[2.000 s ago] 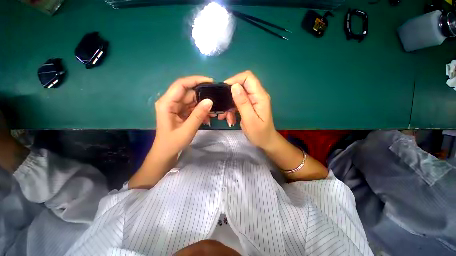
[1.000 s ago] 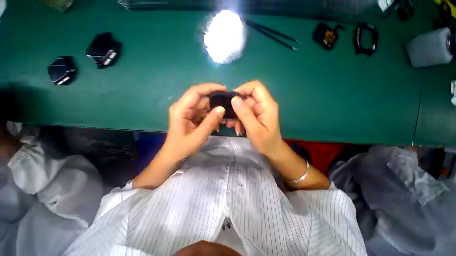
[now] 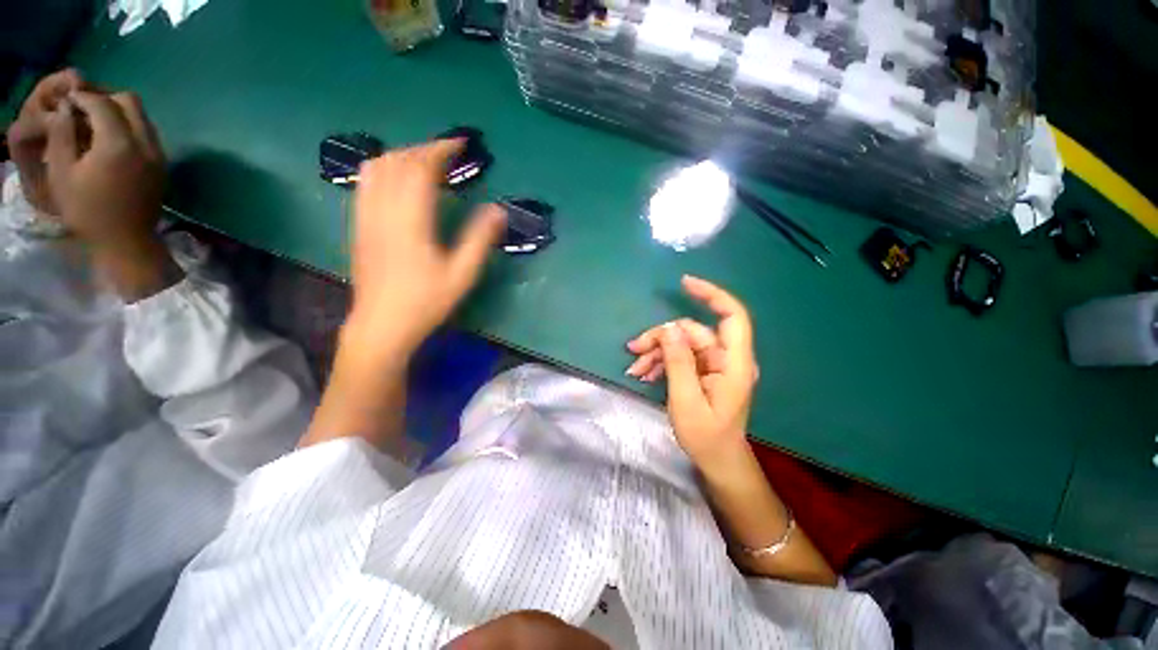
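Three dark glossy watch heads lie on the green bench at the left: one at the far left (image 3: pixel 347 158), one behind my left fingers (image 3: pixel 470 155) and one (image 3: pixel 525 225) just right of my left thumb. My left hand (image 3: pixel 413 248) is over the bench among them, blurred, with thumb and fingers apart and nothing seen in it. My right hand (image 3: pixel 709 368) hovers near the bench's front edge, fingers loosely curled, with nothing seen in it.
A white glaring disc (image 3: pixel 691 205) lies mid-bench, with tweezers (image 3: pixel 784 227) beside it. Right are a loose module (image 3: pixel 893 253), empty frames (image 3: pixel 974 279) and a bottle (image 3: pixel 1112 330). Stacked clear trays (image 3: pixel 775 95) stand behind. Another person's hands (image 3: pixel 89 172) are far left.
The view has turned left. The watch head held in both hands is out of them, and a third one lies on the left bench. My left hand has moved left and opened; my hands are apart.
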